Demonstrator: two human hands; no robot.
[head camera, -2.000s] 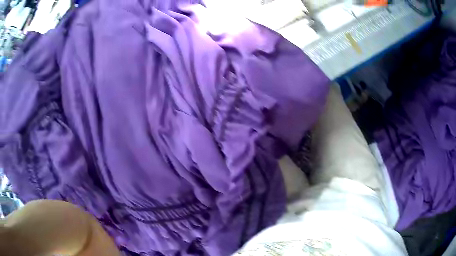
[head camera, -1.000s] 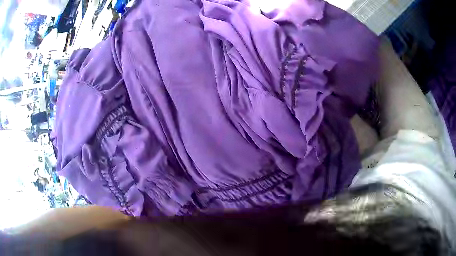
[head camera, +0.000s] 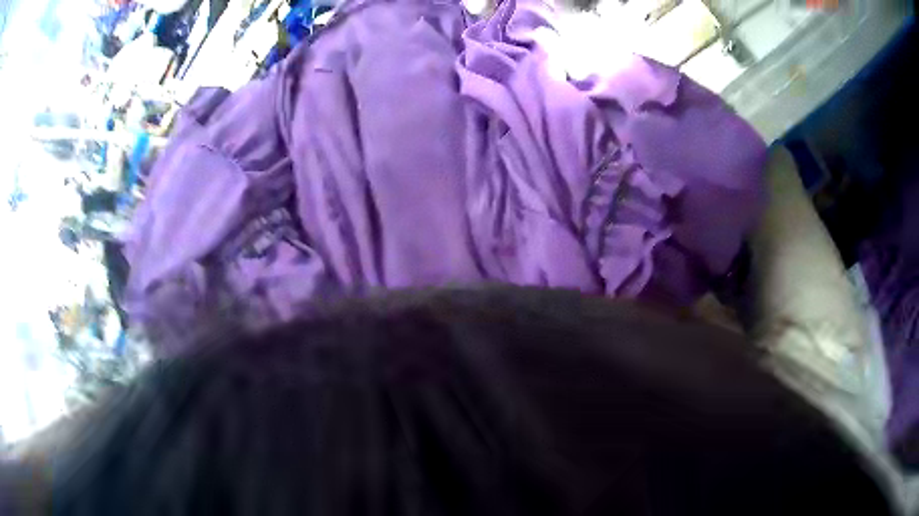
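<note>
A large purple garment spreads over the middle of the view, with puckered bands and a wavy ruffle at its right and another gathered part at its left. A dark blurred shape, possibly hair, fills the bottom and hides the garment's lower part. A bare forearm shows at the right beside the garment. No hand is visible on the cloth. Bright glare covers the garment's top edge.
A pale machine table edge with a blue border runs across the upper right. More purple cloth lies at the far right, in shadow. The left side shows a bright, blurred, cluttered background.
The view has shifted, so the garment sits further right than two seconds ago. The dark shape has risen from the bottom and now covers the puckered band in the lower middle.
</note>
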